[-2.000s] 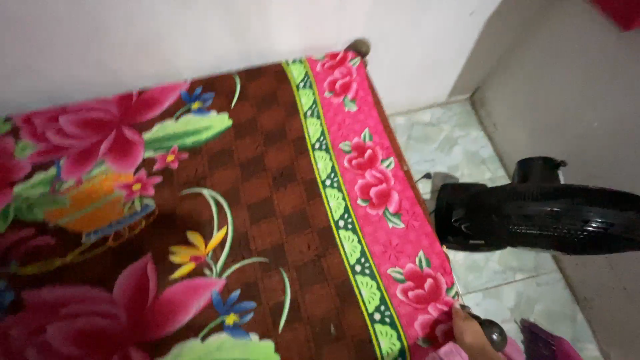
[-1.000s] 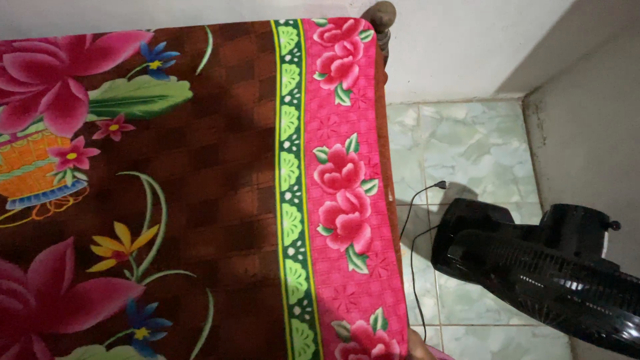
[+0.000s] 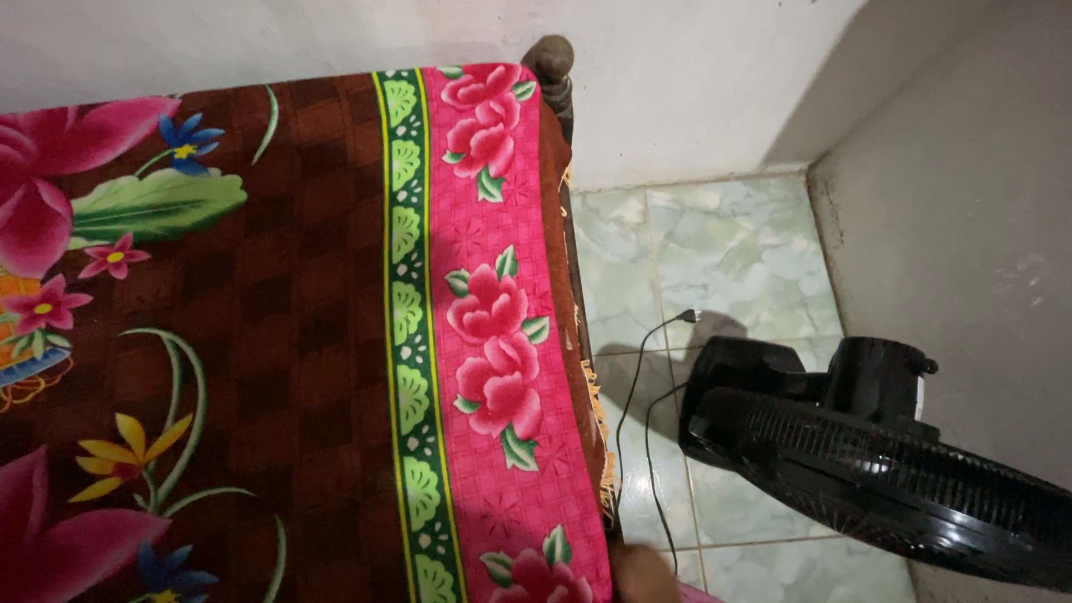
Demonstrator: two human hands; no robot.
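Note:
A floral bedspread [image 3: 318,293] in brown, with a green band and a pink border, lies over a bed. Its pink edge runs down near the bed's right side, where brown cloth with yellow fringe [image 3: 596,402] shows beneath. At the bottom edge of the view a blurred hand [image 3: 645,574] is beside the bedspread's border, with a bit of pink sleeve next to it. Which hand it is, and whether its fingers grip the cloth, cannot be told. No other hand is in view.
A turned wooden bedpost [image 3: 553,63] stands at the far corner by the white wall [image 3: 670,84]. A black electric fan [image 3: 846,435] is right of the bed on marbled floor tiles [image 3: 720,251]. Its cord with a plug [image 3: 688,316] lies between fan and bed. A grey wall rises at the right.
The bedspread's far corner looks smoother and more rounded than two seconds ago. The hand at the lower border shows less than it did then. The view has shifted.

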